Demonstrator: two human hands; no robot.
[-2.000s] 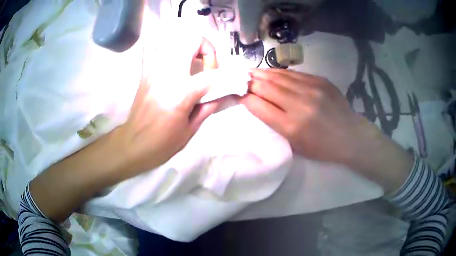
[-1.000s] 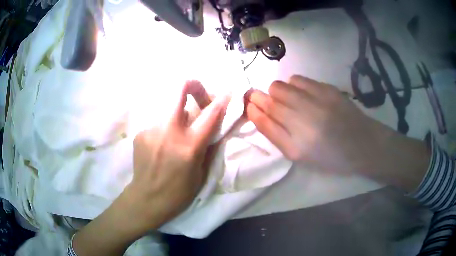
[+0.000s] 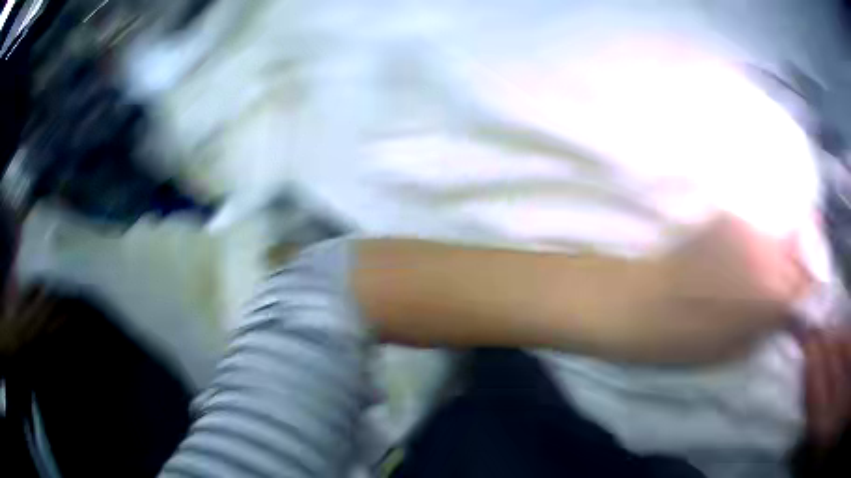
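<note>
The whole head view is blurred. White cloth spreads across the top and middle, glaring bright at the right. My left hand is at the right, fingertips closed on a bit of the white garment piece. My right hand is cut off by the right edge; only blurred fingers show, just below my left fingertips, and their grip cannot be told. More white cloth hangs below my left hand. The needle area and machine head are not in view.
My striped left sleeve crosses the lower left. Pale cloth lies at the left, near dark blurred shapes. A dark shape, perhaps clothing, is at the bottom centre. At the far left edge is a dim brownish shape I cannot identify.
The view has swung left, so both hands now sit at the right side. The machine parts and dark shears have left the picture. More of the cloth heap and my left forearm show.
</note>
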